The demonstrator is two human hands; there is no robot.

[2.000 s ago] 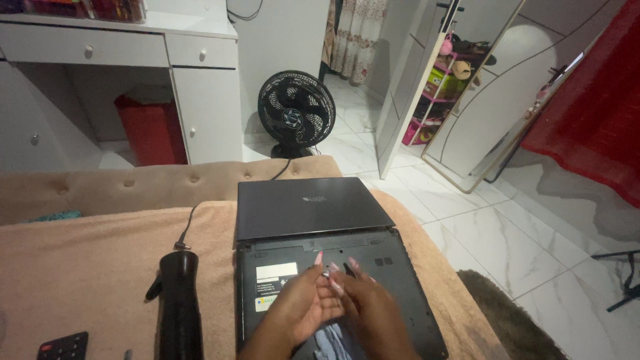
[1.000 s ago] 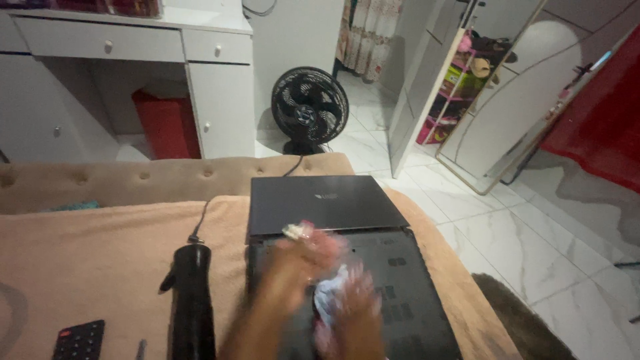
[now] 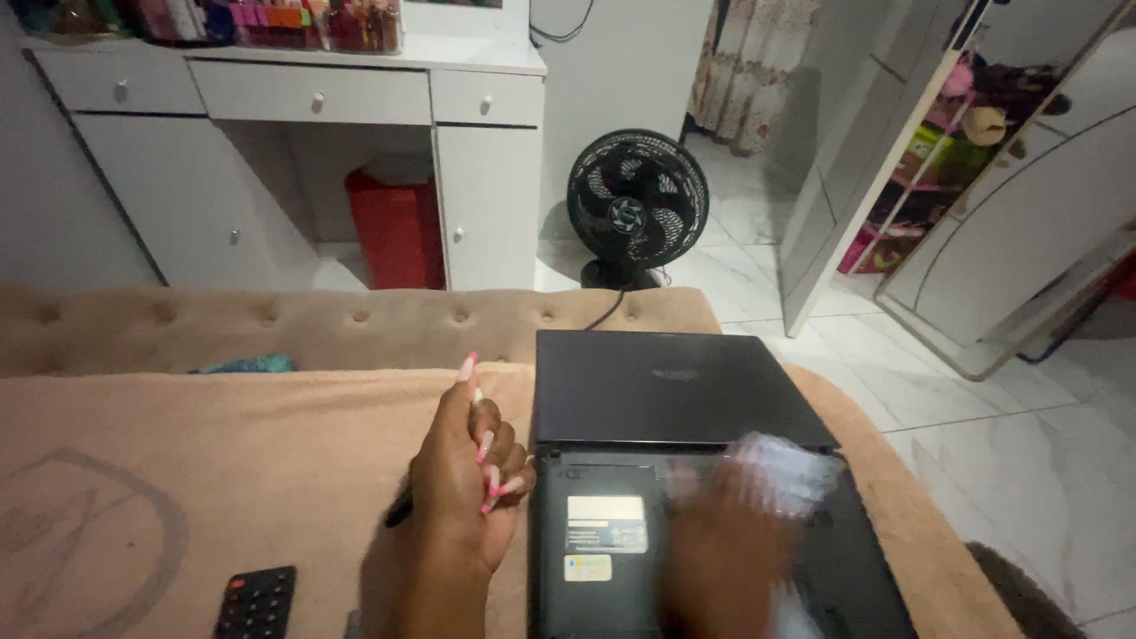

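A black laptop [image 3: 666, 386] lies opened out flat, lid at the back, its underside with pale stickers facing up. My right hand [image 3: 732, 541], blurred by motion, is over the right part of the underside and holds a light blue-white cloth [image 3: 785, 475]. Just off the laptop's left edge, my left hand [image 3: 470, 470] is raised with its fingers curled inward and the thumb up. Whether something small sits inside those fingers cannot be seen. Behind the left wrist, a bit of a black object [image 3: 401, 504] shows.
A black remote control [image 3: 257, 603] lies on the peach blanket [image 3: 266, 497] at the lower left. Beyond the tufted beige edge [image 3: 408, 324] stand a black fan [image 3: 637, 200], a white dresser [image 3: 486, 195] and a red bin [image 3: 397, 231]. A mirror [image 3: 1021, 204] leans at the right.
My hands were together over the laptop's underside and are now apart. The left has moved left, off the laptop; the right, with the cloth, has moved right.
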